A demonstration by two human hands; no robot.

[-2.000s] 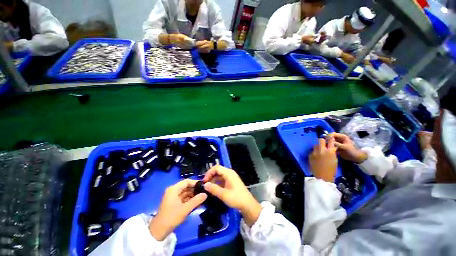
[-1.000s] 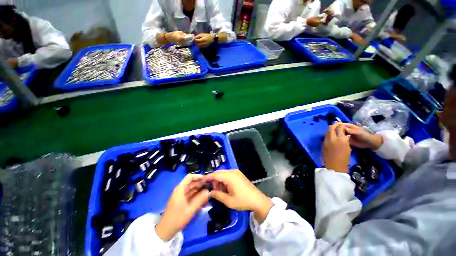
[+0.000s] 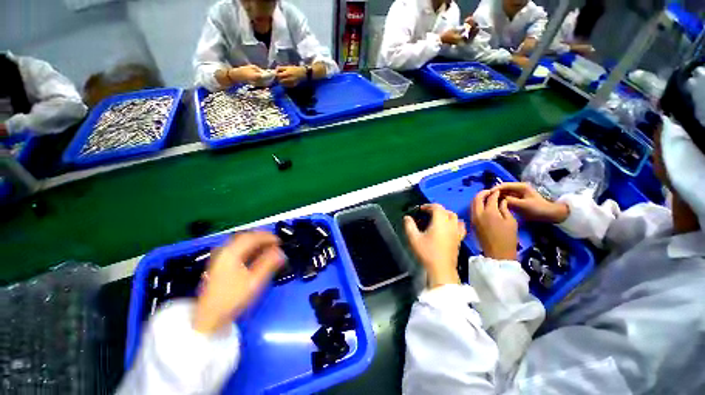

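Note:
My blue tray (image 3: pixel 366 339) holds many black plastic housings (image 3: pixel 313 247), some with silver-white bands, along its back and left. Several darker pieces (image 3: pixel 331 339) lie at its right side. My left hand (image 3: pixel 236 274) is motion-blurred over the housings at the back left; its fingertips and any part in them are unclear. My right hand (image 3: pixel 437 239) is raised over the bench between the two blue trays, thumb and fingers curved apart. Something black shows between them; I cannot tell whether it is held or lies behind. A clear tub (image 3: pixel 371 251) of small black parts stands between my hands.
A neighbour's hands (image 3: pixel 502 220) work over another blue tray (image 3: pixel 584 266) at right, their sleeve close to mine. Stacked clear blister trays (image 3: pixel 50 332) stand at left. The green conveyor belt (image 3: pixel 193 181) carries small black parts (image 3: pixel 282 162). People in white coats sit across it.
My hands, earlier together over the tray around a dark piece, have parted: left to the back-left housings, right past the tub. The stray belt part has shifted left in view.

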